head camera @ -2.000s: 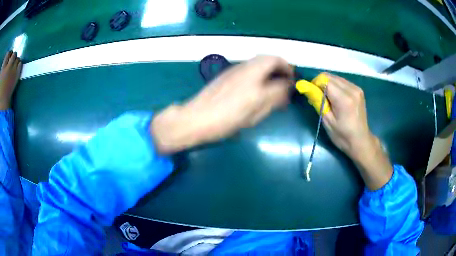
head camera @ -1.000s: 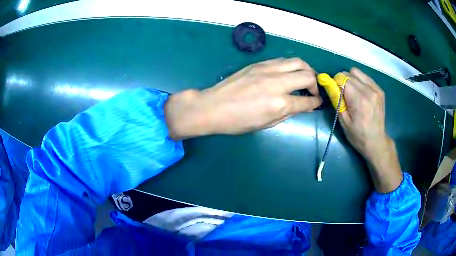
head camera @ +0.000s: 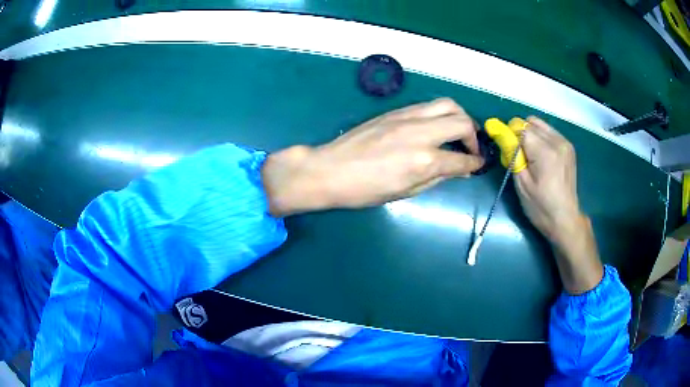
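Note:
My left hand (head camera: 390, 157) is bare and holds a black ring part (head camera: 486, 153) in its fingertips, mostly hidden by the fingers. My right hand (head camera: 546, 170) wears yellow finger cots (head camera: 505, 141) that touch or nearly touch the part's right side. It also holds a thin twisted applicator (head camera: 495, 205), its white tip pointing down toward me over the bench. Another black ring part (head camera: 381, 75) lies flat on the green bench, partly over the edge of the white rail.
The white rail (head camera: 227, 29) curves across behind the bench. A dark oval part (head camera: 598, 68) lies on the belt beyond. A dark metal bracket (head camera: 640, 122) is fixed to the rail at right. An open cardboard box (head camera: 669, 255) stands at the right edge.
The view has shifted right since the oldest frame. My left hand has come to rest with the part against the yellow-covered fingers. The applicator's tip has swung slightly left since one second ago.

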